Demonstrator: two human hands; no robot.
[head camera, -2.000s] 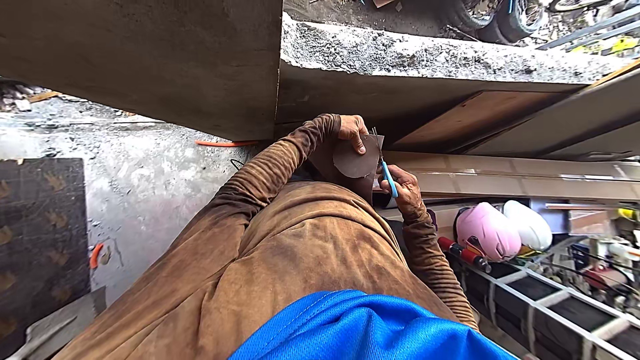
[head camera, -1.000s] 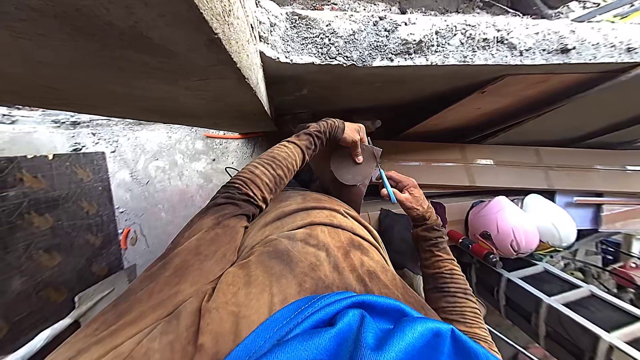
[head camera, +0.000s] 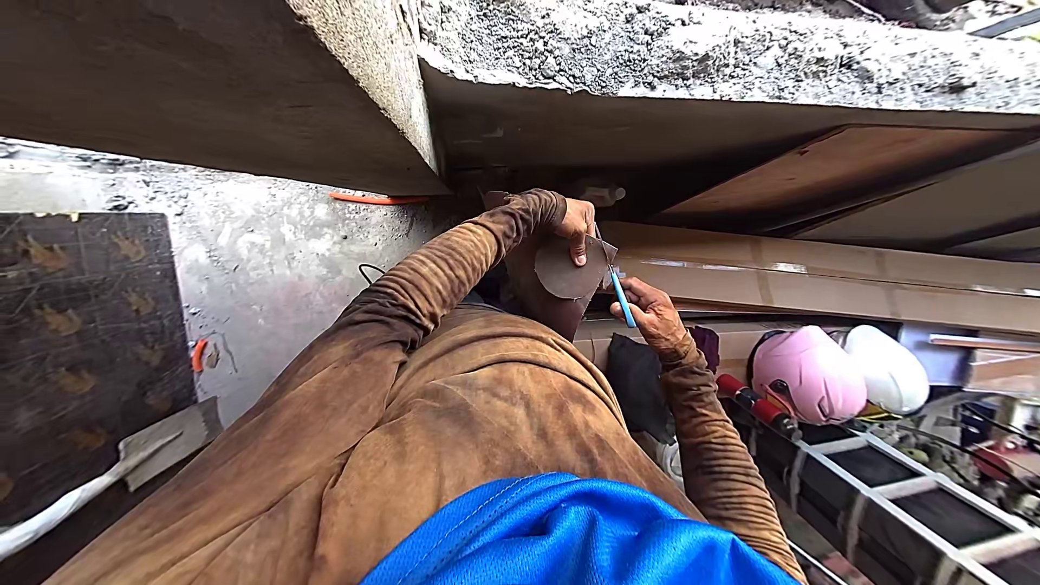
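A thin brown sheet (head camera: 565, 272) with a rounded outline and a pointed corner at its upper right is pinched in my left hand (head camera: 578, 230), thumb on top. My right hand (head camera: 655, 315) grips a cutting tool with light-blue handles (head camera: 622, 299), which looks like snips or scissors. The tool's dark jaws meet the sheet's right edge, beside the pointed corner. Whether the jaws are open is too small to tell. Below the sheet, darker brown material hangs down towards my lap.
Long cardboard boxes (head camera: 812, 280) lie beyond my right hand. Nearby are a pink helmet (head camera: 810, 375), a white helmet (head camera: 887, 370), a red-and-black tool (head camera: 756, 404) and a metal ladder (head camera: 918, 487). A shovel (head camera: 175, 443) and a dark patterned board (head camera: 89, 333) lie at left, concrete walls ahead.
The cutting tool has shifted along the sheet's right edge, and its blue handles have turned relative to two seconds ago. Both hands keep their holds. The view has shifted somewhat.
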